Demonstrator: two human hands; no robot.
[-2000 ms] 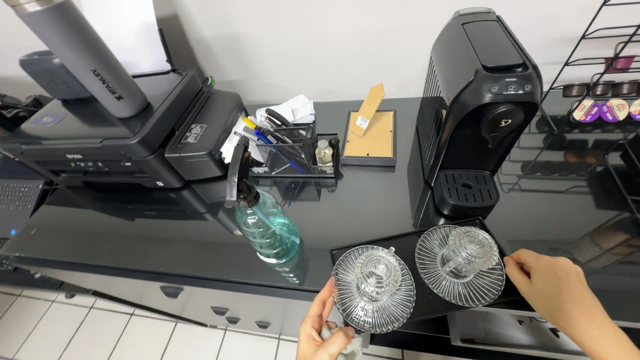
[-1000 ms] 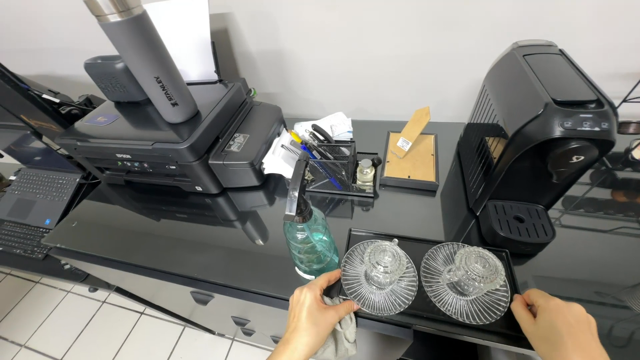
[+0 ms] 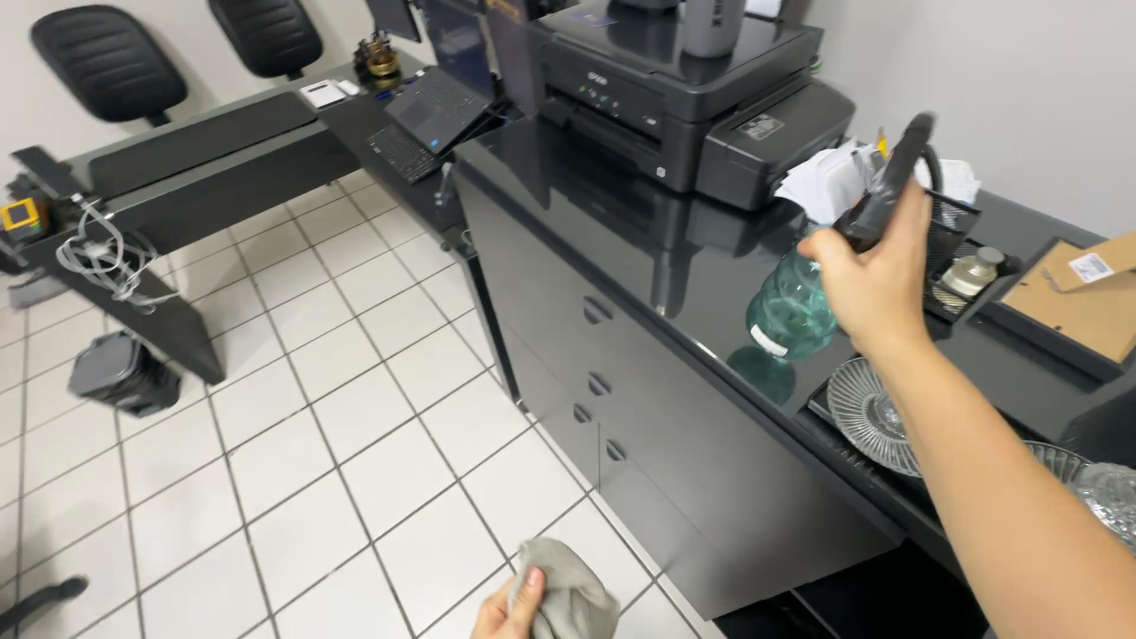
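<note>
My right hand grips the neck of a spray bottle of clear teal plastic with a black trigger head, held over the black glossy countertop beside the desk organizer. Whether its base touches the top is hard to tell. Down at the lower middle, over the floor, my left hand holds a grey cloth. Beneath my right forearm, a ribbed glass saucer lies on a black tray. A second saucer and a glass cup show at the right edge, partly hidden by the arm.
A black printer with a grey tumbler on it stands at the back. Beyond the bottle are a mesh organizer, papers and a picture frame. A laptop, desk, chairs and a waste bin are at left.
My hands have left the tray. The right now holds the spray bottle, which stood on the countertop before; the left is off the counter with the cloth. The view has swung left.
</note>
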